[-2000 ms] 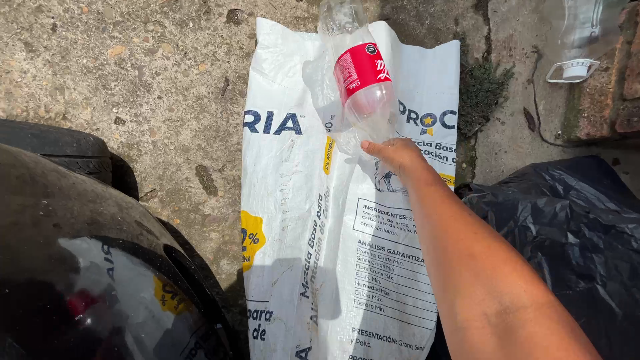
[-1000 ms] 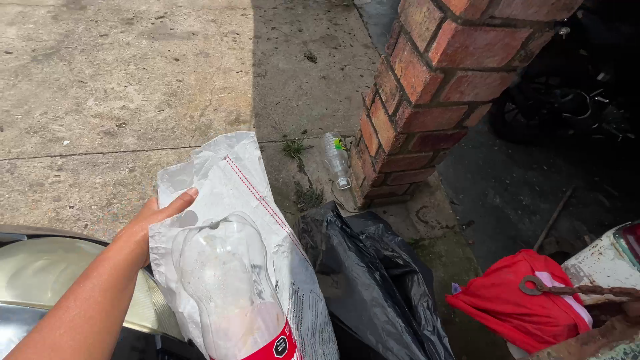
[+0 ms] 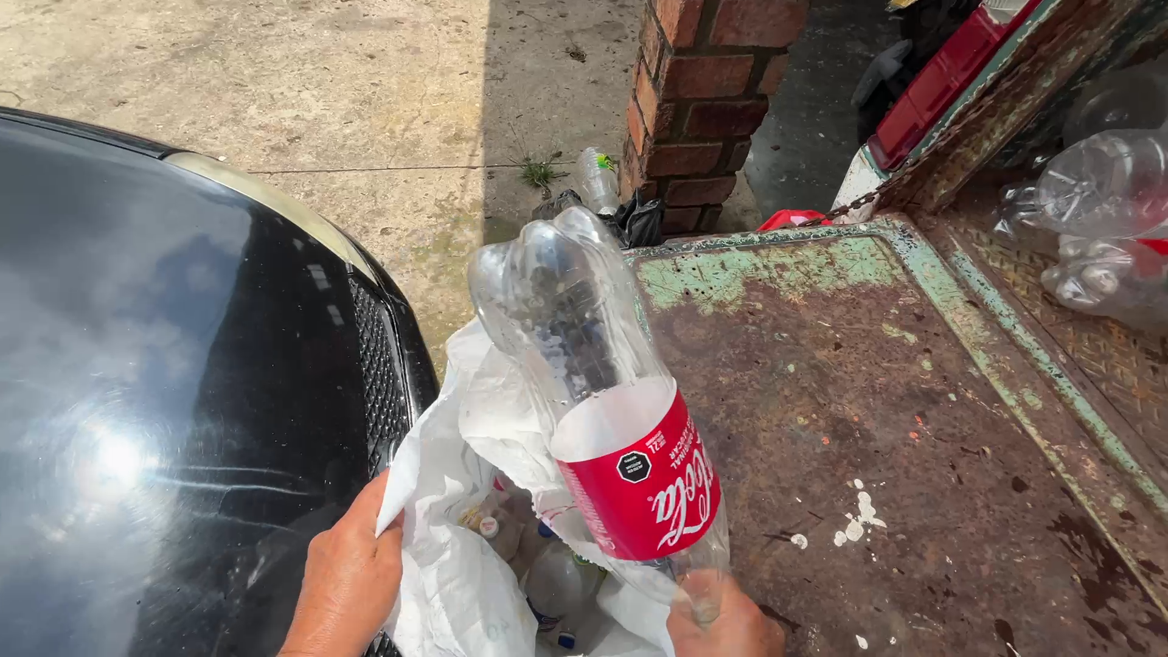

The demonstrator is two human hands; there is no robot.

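Note:
My left hand [image 3: 351, 566] grips the rim of a white woven sack [image 3: 456, 547] at the lower middle. My right hand [image 3: 725, 620] is closed around the neck end of a large clear plastic Coca-Cola bottle [image 3: 557, 319] with a red label [image 3: 643, 470]. The bottle is tilted, base up and to the left, over the right side of the sack's mouth. Inside the sack lie several plastic bottles [image 3: 561, 579], partly hidden by the held bottle and the sack's folds.
A black car's hood [image 3: 210, 365] fills the left. On the right is a rusty metal tailgate [image 3: 776, 392], with clear bottles [image 3: 1109, 192] on the truck bed beyond. A brick pillar [image 3: 689, 109], black plastic bag [image 3: 639, 222] and another clear bottle [image 3: 598, 178] stand behind.
The view has swung to the car and the rusty tailgate. The sack, laid flat two seconds ago, is now held with its mouth apart, and the bottle is over it in my right hand.

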